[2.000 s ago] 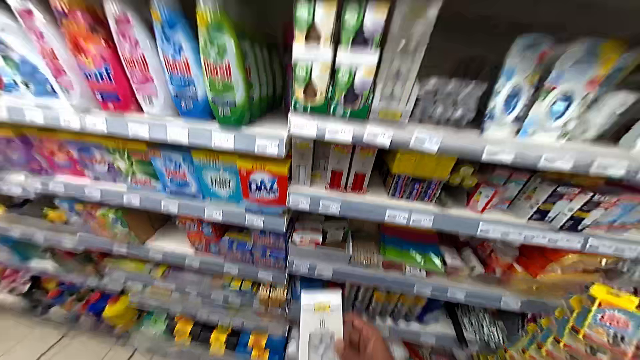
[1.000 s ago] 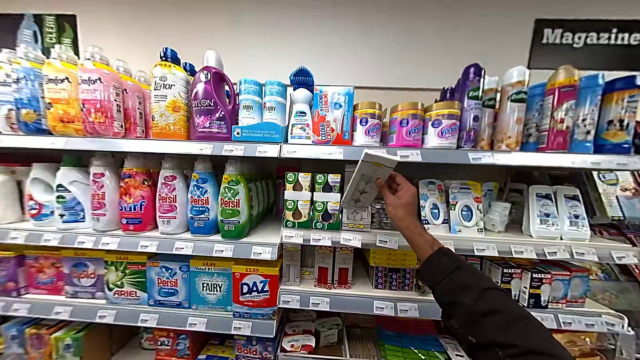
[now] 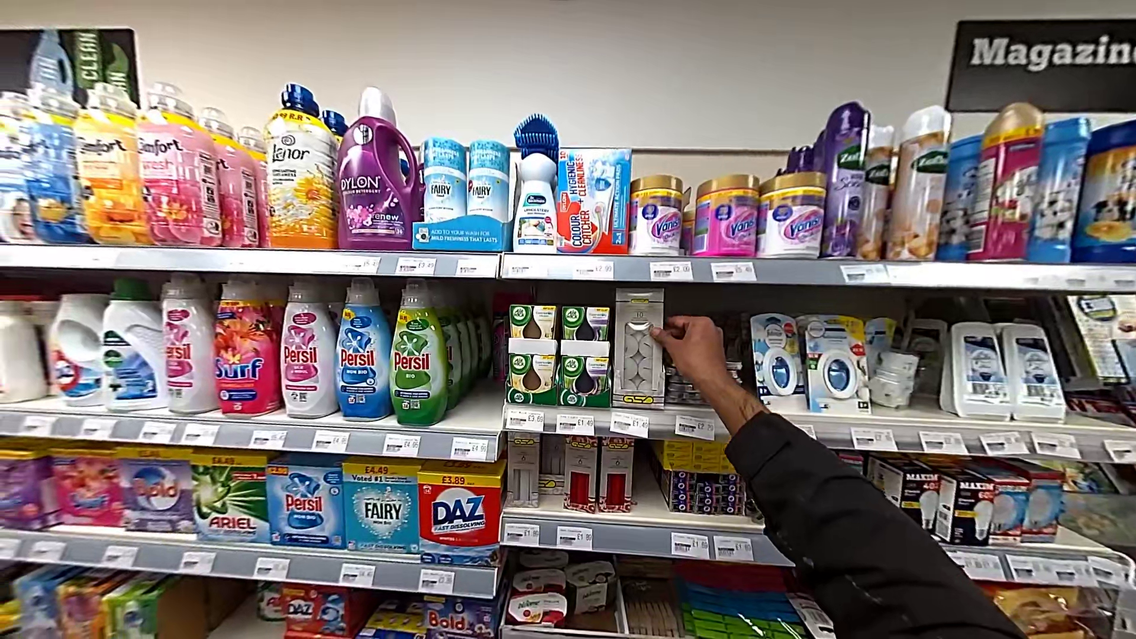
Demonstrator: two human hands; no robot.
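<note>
A tall grey-white box of tealight candles (image 3: pixel 639 355) stands upright on the middle shelf. My right hand (image 3: pixel 697 351), reaching in from the lower right in a black sleeve, has thumb and index finger at the box's upper right edge; whether they still grip it I cannot tell. Left of the box stand stacked green and white air freshener boxes (image 3: pixel 584 377). More tealights (image 3: pixel 697 390) lie behind and below my hand, partly hidden. My left hand is out of the frame.
Purple detergent bottle (image 3: pixel 377 191) and stain remover tubs (image 3: pixel 657 217) stand on the upper shelf. A green detergent bottle (image 3: pixel 417 355) is at left, round air fresheners (image 3: pixel 839 373) at right. The middle shelf's edge (image 3: pixel 763 426) carries price labels.
The tealight box, tilted in my right hand above the shelf one second ago, now stands upright beside the air freshener boxes. My fingers have moved to its right edge.
</note>
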